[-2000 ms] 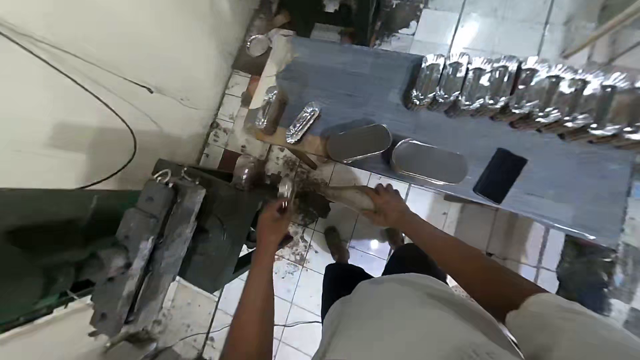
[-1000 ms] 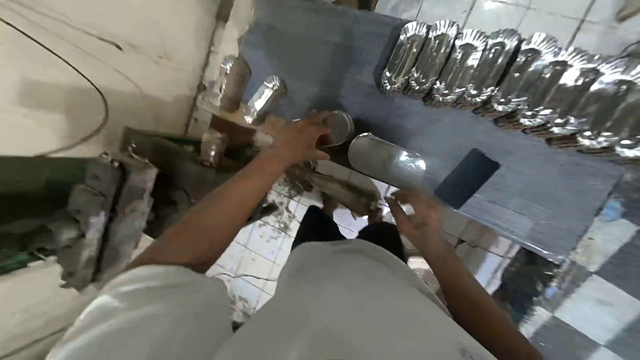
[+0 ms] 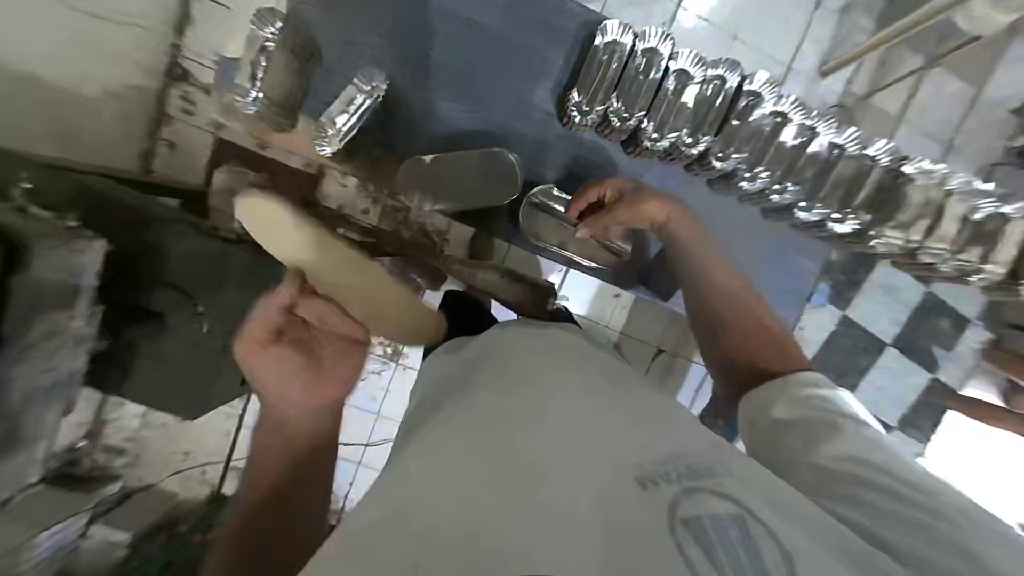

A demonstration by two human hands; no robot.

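My left hand (image 3: 302,344) holds a pale, thin oval plate (image 3: 340,268), tilted and blurred, over the floor side of the grey table. My right hand (image 3: 628,210) is over the right-hand shiny oval metal plate (image 3: 552,232), fingers bent at its surface; whether they grip it is unclear. Another oval metal plate (image 3: 460,180) lies flat to its left by the table's near edge. Beyond it are a small fluted metal mould (image 3: 350,110) and a larger fluted one (image 3: 260,60) at the far left.
A long row of shiny fluted oval moulds (image 3: 712,96) runs along the table's (image 3: 480,72) far edge. A rounded wooden bar (image 3: 504,286) juts out below the near edge. Dark heavy metal equipment (image 3: 48,336) stands at left. A dark flat object (image 3: 662,276) lies partly behind my right forearm.
My left hand has moved from the left oval plate back toward the lower left, and now holds a pale oval plate. My right hand has moved up onto the right-hand oval plate.
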